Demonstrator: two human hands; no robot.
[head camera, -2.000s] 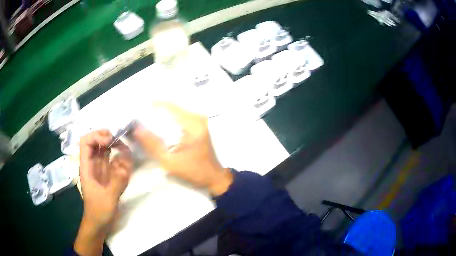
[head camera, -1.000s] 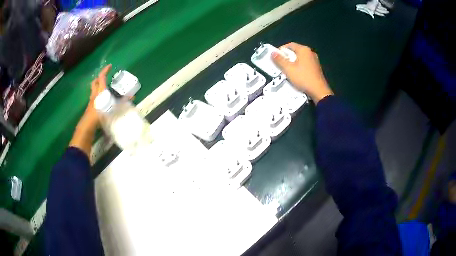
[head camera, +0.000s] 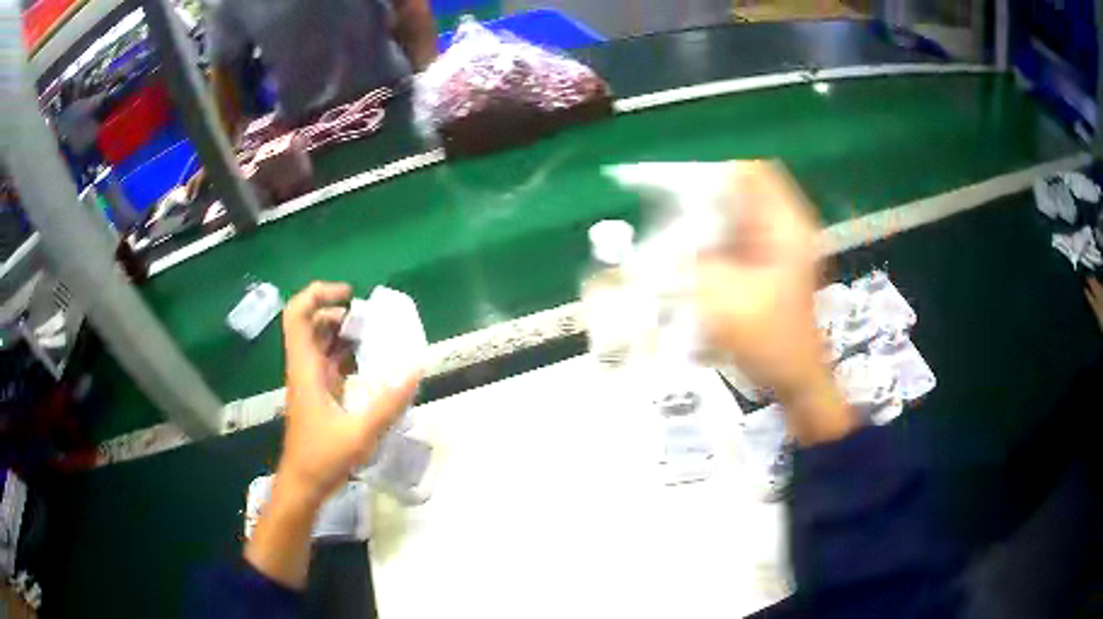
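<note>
My left hand (head camera: 333, 405) holds a white plug unit (head camera: 390, 336) above the left edge of the white sheet (head camera: 544, 484). My right hand (head camera: 768, 284) is blurred and grips a white cloth (head camera: 683, 212) beside the clear bottle (head camera: 611, 308) with its white cap. One white unit (head camera: 687, 441) lies on the sheet's right part. Rows of white units (head camera: 877, 345) stand to the right, partly hidden by my right hand. More white units (head camera: 342, 510) lie at the sheet's left edge, below my left hand.
The green belt (head camera: 520, 260) runs behind the bottle, with one white unit (head camera: 254, 311) on it at left. A grey post (head camera: 115, 230) stands at left. A person (head camera: 315, 61) and a bagged bundle (head camera: 514, 85) are beyond the belt. White cloths (head camera: 1070, 218) lie far right.
The view has swung left and up. My left hand has left the belt and bottle area and now holds a unit. My right hand has left the right-hand units and now holds the cloth.
</note>
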